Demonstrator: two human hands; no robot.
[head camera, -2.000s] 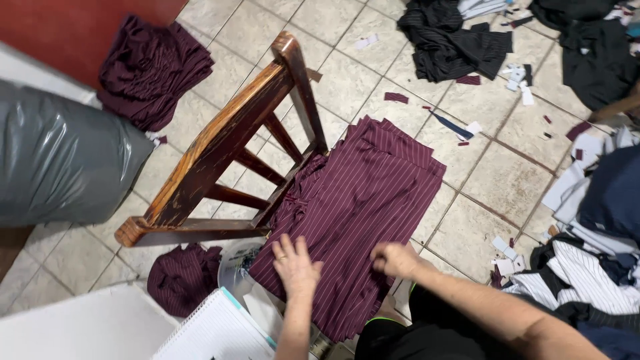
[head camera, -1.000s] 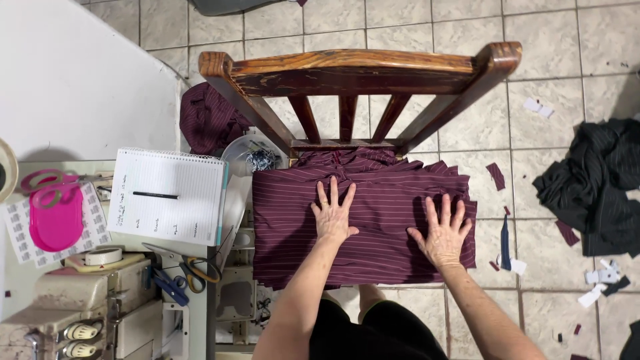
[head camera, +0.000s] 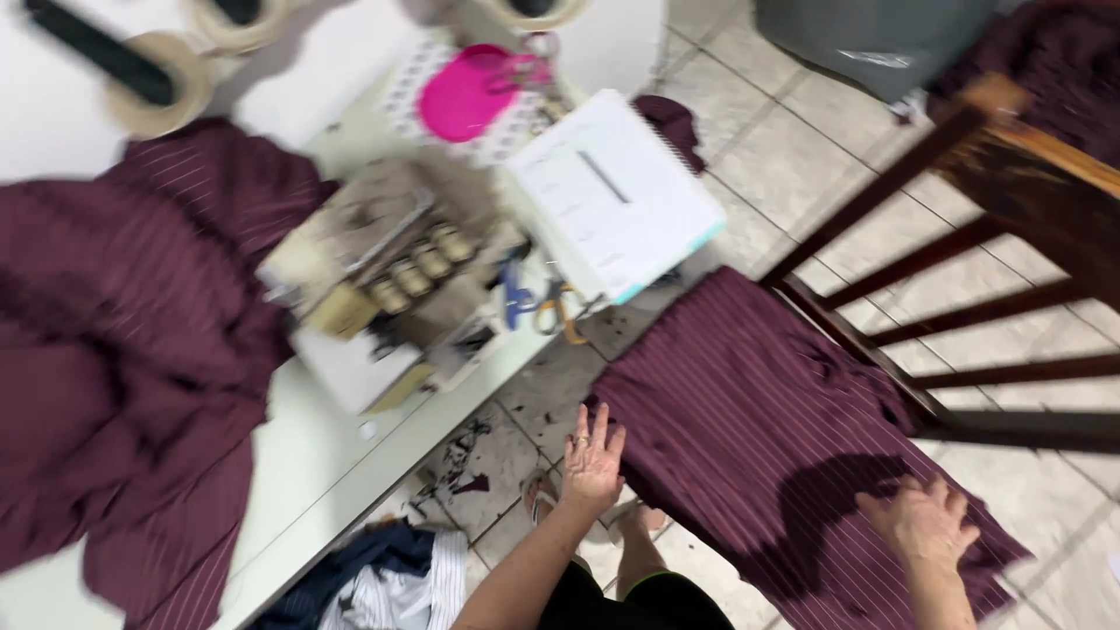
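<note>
A stack of maroon pinstriped fabric pieces (head camera: 744, 420) lies on the seat of a wooden chair (head camera: 1041, 236). My left hand (head camera: 595, 459), fingers spread, is at the stack's left edge; whether it touches the cloth I cannot tell. Over the right part of the stack is my right hand (head camera: 927, 525), with fingers apart and a shadow on the cloth beside it. Neither hand holds anything. More maroon pinstriped fabric (head camera: 175, 350) is heaped on the sewing table (head camera: 306, 472) at the left.
On the table are a sewing machine (head camera: 385, 254), a spiral notebook (head camera: 612, 201) with a pen, scissors (head camera: 556, 311), blue snips (head camera: 516, 297) and a pink dish (head camera: 468, 92). Dark and striped clothes (head camera: 376, 577) lie below its edge. A grey plastic bag (head camera: 875, 44) stands behind the chair.
The view has swung strongly toward the table. Both hands rested flat on the stack one second ago; my left hand is now at its edge and my right hand appears lifted.
</note>
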